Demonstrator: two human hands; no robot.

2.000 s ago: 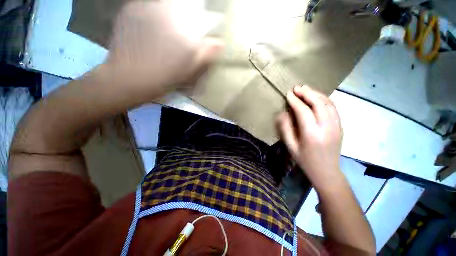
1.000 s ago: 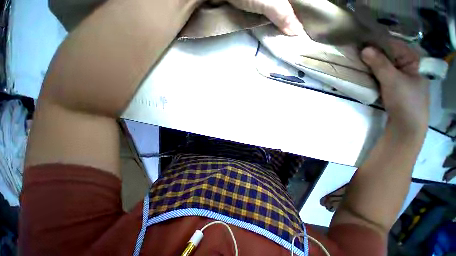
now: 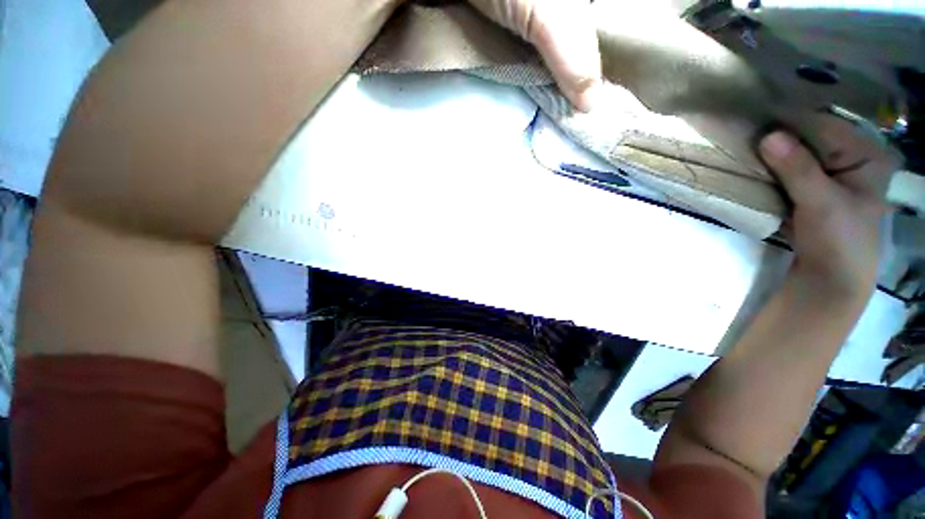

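Note:
The taupe fabric panel [image 3: 669,69] is folded up near the top of the view, its underside and a folded strip [image 3: 690,162] facing me. My left hand [image 3: 553,41] is at the top centre, cut off by the upper edge, with fingers on the panel. My right hand [image 3: 827,182] holds the panel's right end, thumb on top near the strip; its other fingers are partly behind the cloth. The sewing machine head [image 3: 852,41] is at the upper right. The needle area is not clearly visible.
The white machine table [image 3: 487,233] has ruler markings along its front edge. A white knob [image 3: 906,191] is at the right edge. A strip bundle [image 3: 664,400] lies on the lower white shelf. A checked apron [image 3: 446,395] is below.
Since two seconds ago, the panel has gone from lying spread out to being folded up, and both hands have moved onto it. Over the last second, hands and cloth have shifted only slightly.

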